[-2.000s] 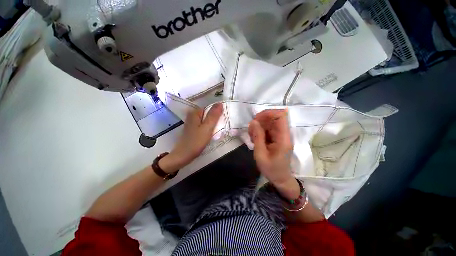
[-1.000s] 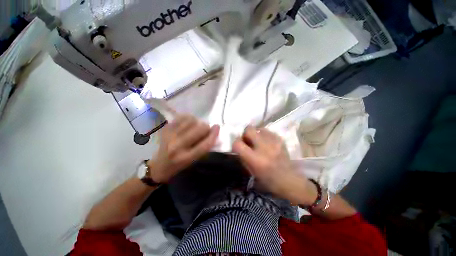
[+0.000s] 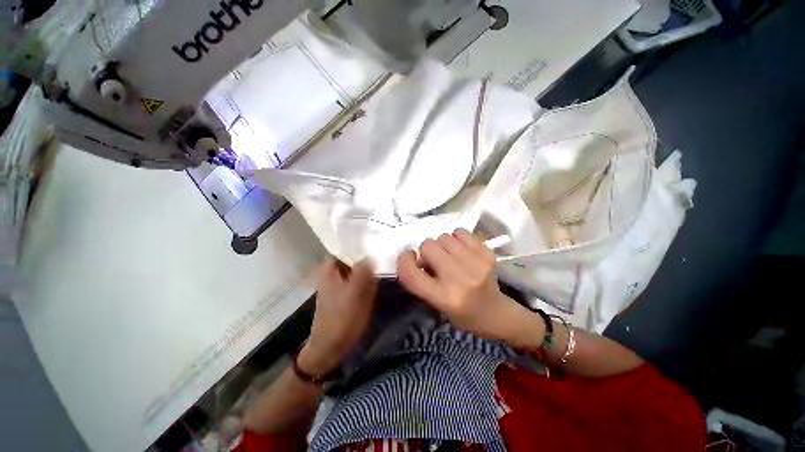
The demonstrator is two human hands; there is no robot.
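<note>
The white garment (image 3: 353,212) with dark topstitching lies across the machine table, its cream-coloured inside open at the right. One corner of it reaches the lit needle area (image 3: 231,163). My left hand (image 3: 342,296) is at the garment's near edge, blurred, with its fingertips at the cloth; its grip is partly hidden. My right hand (image 3: 455,274) is closed on the same near edge, just right of my left hand. A small white strip end sticks out beside the right fingers.
The grey-white brother machine head (image 3: 168,53) stands at the upper left. A dark round knob (image 3: 244,243) is beside the needle plate. The white table (image 3: 115,291) has a printed ruler along its front edge. A light plastic basket (image 3: 675,31) is at the upper right.
The view has shifted, and the machine sits further left. The garment's near part is spread toward me and its right end has opened wider. Both hands have moved lower on it.
</note>
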